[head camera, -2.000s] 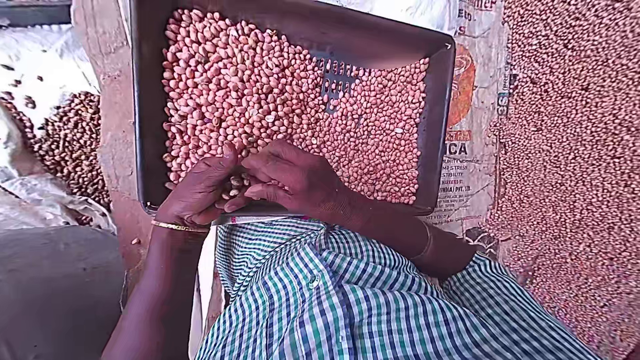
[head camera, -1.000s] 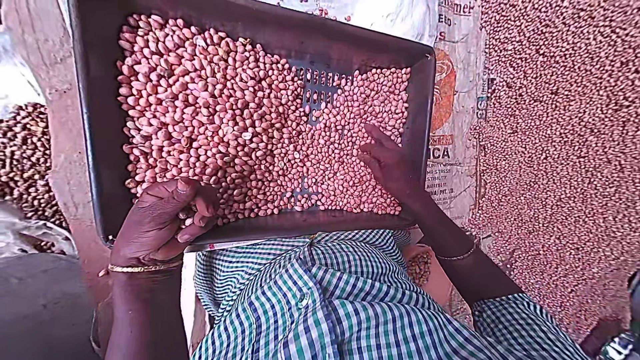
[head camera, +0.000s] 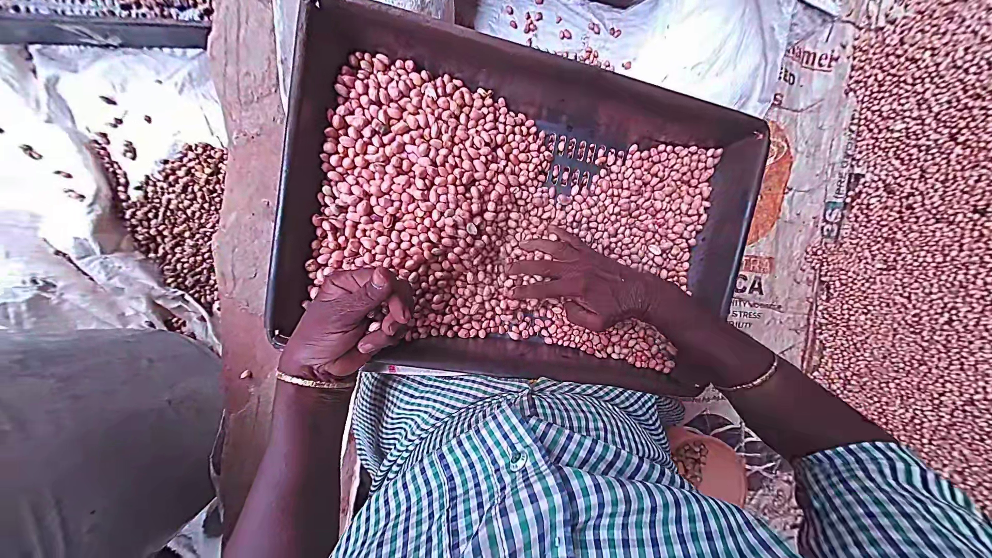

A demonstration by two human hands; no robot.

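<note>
A dark plastic tray [head camera: 535, 360] with a slotted bottom lies across my lap, tilted in the view. Pink peanut kernels [head camera: 418, 155] cover most of its bottom, larger ones at the left and smaller ones at the right. At the tray's near left corner, my left hand [head camera: 349, 318] is curled around a few kernels, partly hidden by its fingers. My right hand [head camera: 585, 283] rests palm down on the kernels right of the middle, its fingers spread and pointing left; whether anything is under the palm is hidden.
A large spread of peanut kernels [head camera: 914, 232] lies at the right, beside a printed sack [head camera: 798, 155]. Darker kernels [head camera: 182, 217] are heaped on white sheeting [head camera: 46, 155] at the left. An orange bowl [head camera: 721, 469] with some kernels stands near my right elbow. A grey rounded surface [head camera: 101, 442] fills the lower left.
My hands were together at the tray's near edge, then moved apart. My right hand has since moved left from the tray's right part, its fingers now spread. My left hand stays at the near left corner.
</note>
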